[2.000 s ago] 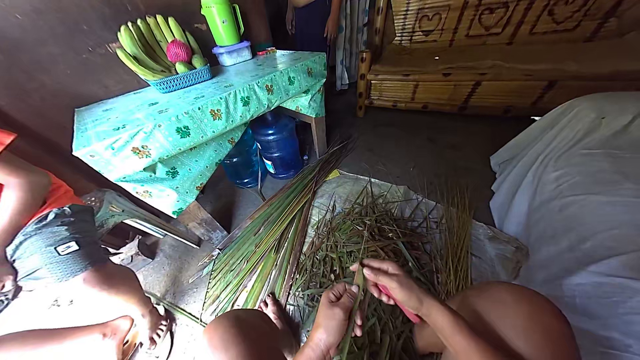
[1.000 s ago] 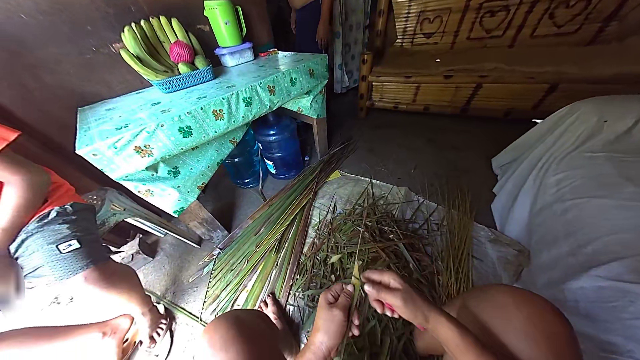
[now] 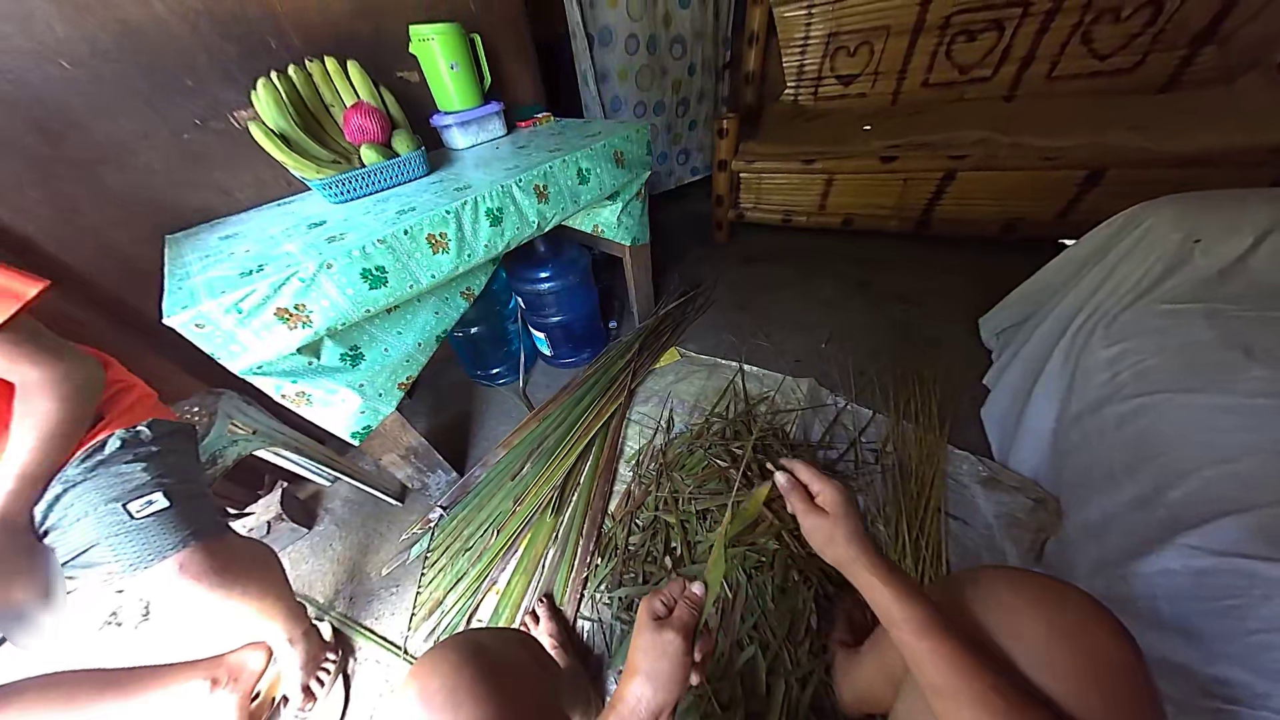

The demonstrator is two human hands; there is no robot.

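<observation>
My left hand [image 3: 668, 635] is closed on the lower part of a green palm leaflet [image 3: 718, 560], low in the middle of the view. Up and to the right, my right hand [image 3: 820, 505] pinches something thin between thumb and forefinger, near the leaflet's upper end; what exactly it holds is too small to tell. Under both hands lies a heap of leaf shreds [image 3: 700, 470]. Left of the heap, long green and brown palm leaflets [image 3: 540, 470] lie in a fanned bundle. A bundle of thin leaf midribs [image 3: 915, 480] lies to its right.
A sack-like sheet [image 3: 1000, 510] lies beneath the heap. A table with a green floral cloth [image 3: 400, 250] stands at back left, blue water jugs [image 3: 555, 300] under it. A seated person [image 3: 130, 500] is at left, a bamboo bench [image 3: 900, 180] behind, a pale cloth-covered object [image 3: 1150, 400] at right.
My hands were close together over the heap; now my right hand is farther up and right from my left. The person standing behind the table is no longer visible.
</observation>
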